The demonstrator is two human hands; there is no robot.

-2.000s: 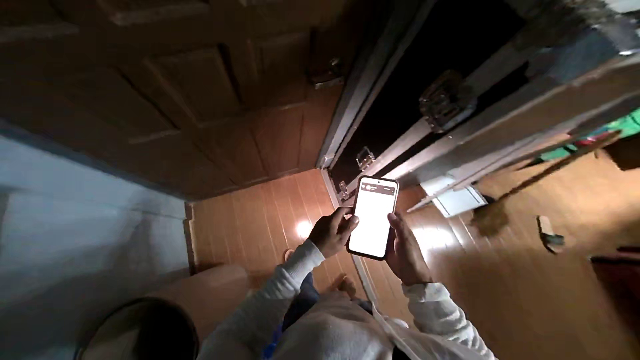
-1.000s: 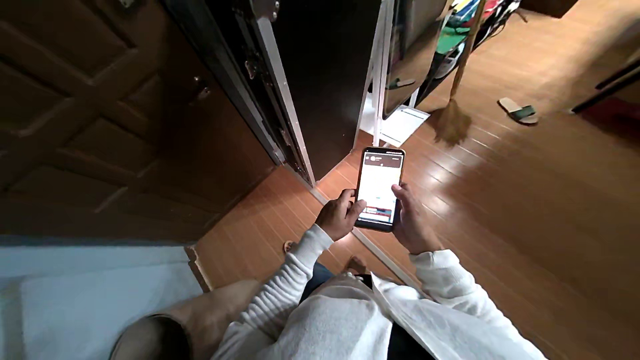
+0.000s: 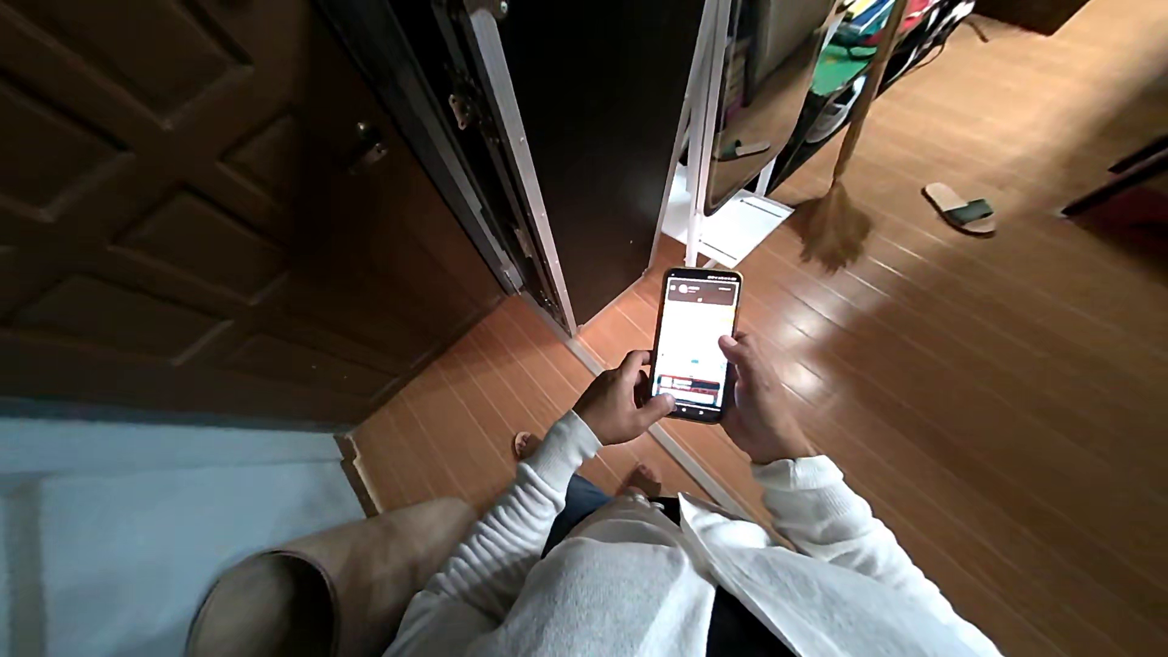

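A smartphone with a lit screen is held upright in front of my body by both hands. My left hand grips its lower left edge, with the thumb at the bottom of the screen. Around the right edge curls my right hand, its thumb tip beside the screen's right side. The screen shows a dark bar at the top, a mostly white area and a coloured block near the bottom. The fingers behind the phone are hidden.
A panelled brown door stands at left, near a dark open door. Beyond the phone are a mirror, a broom and a slipper. A rolled brown sheet lies at lower left by the pale blue wall.
The view has swung to the right since the oldest frame. On the phone's screen, a coloured block now shows near the bottom, where the oldest frame shows plain white. Both hands still hold the phone.
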